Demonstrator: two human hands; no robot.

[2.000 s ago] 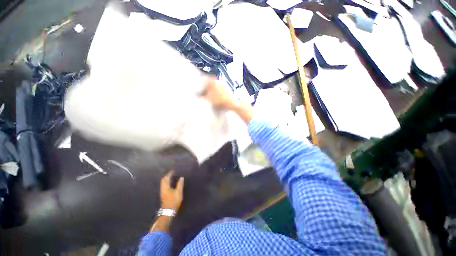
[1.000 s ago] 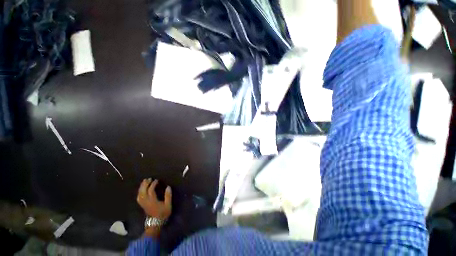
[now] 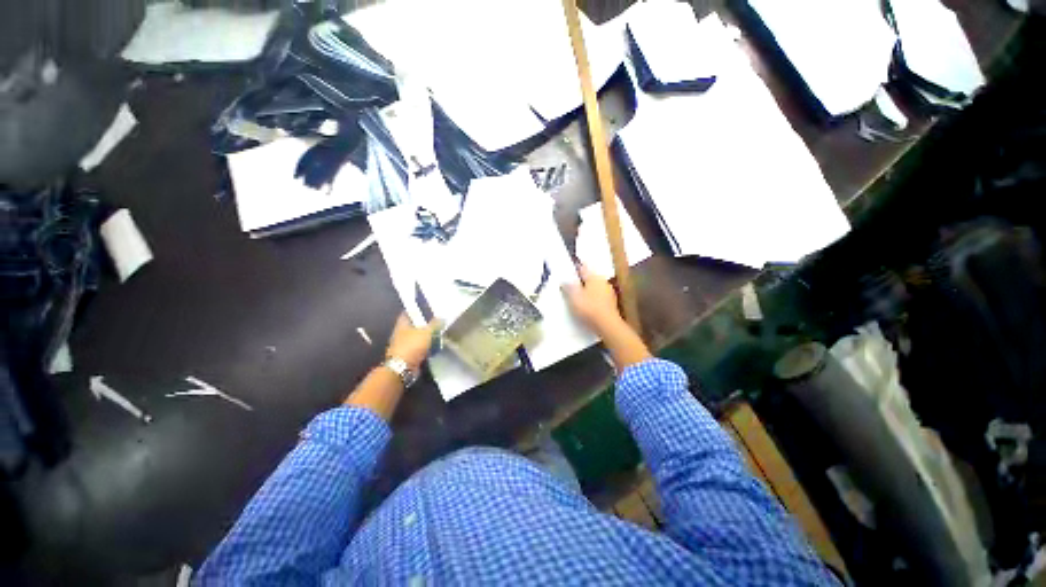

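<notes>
The pin box (image 3: 493, 330), an open palm-sized box with speckled grey bits inside, sits tilted on small white-topped panel stacks (image 3: 496, 235) at the table's front edge. My left hand (image 3: 411, 342) is at the stacks' left edge, just left of the box, with a metal watch on the wrist. My right hand (image 3: 593, 300) is at their right edge, beside the wooden stick (image 3: 605, 172). The fingers of both hands are partly hidden, and a firm grip cannot be made out. Small dark cloth bits lie on the white tops.
Dark cut strips (image 3: 384, 155) fan out behind the stacks, beside a white-topped block (image 3: 287, 189). Large white-topped panels (image 3: 734, 172) lie right of the stick. Dark cloth (image 3: 40, 298) lies at far left, paper scraps (image 3: 126, 243) nearby. A thick grey roll (image 3: 877, 430) stands below the table edge.
The large white sheet has left my right hand. My right arm has come back from its far reach. My left hand has moved from the bare dark table to the stacks.
</notes>
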